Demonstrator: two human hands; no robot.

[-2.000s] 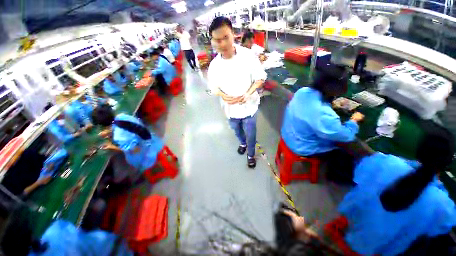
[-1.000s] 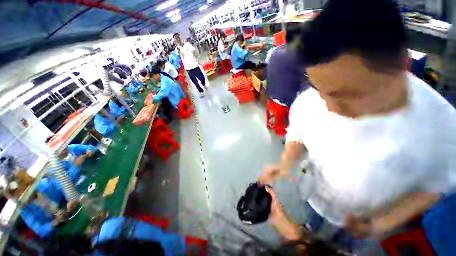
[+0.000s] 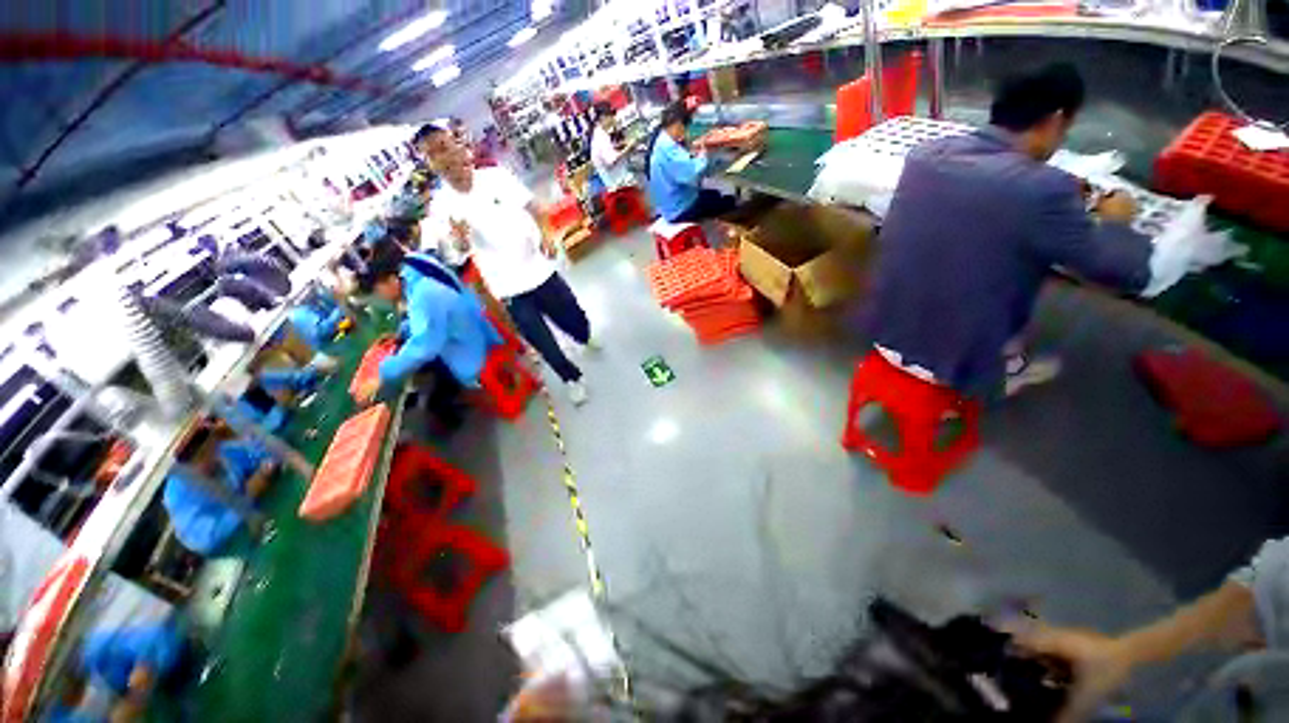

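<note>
A white paper sheet is at the bottom, left of centre. My left hand, blurred and cut off by the lower edge, holds its lower part. A black strapped device is at the bottom right, blurred and partly cut off. A bare hand touches its right end. That hand's arm comes in from the right edge with a light sleeve; I cannot tell whether it is my right hand or another person's. Dark thin strands blur the bottom middle.
A person in a white shirt stands in the aisle ahead. A person in dark clothing sits on a red stool at right. Blue-smocked workers sit along the left green bench. Red trays stand beside an open carton.
The near person in white has left the right foreground. The black device has moved right and lower. The paper sheet has come into view. The aisle person appears nearer.
</note>
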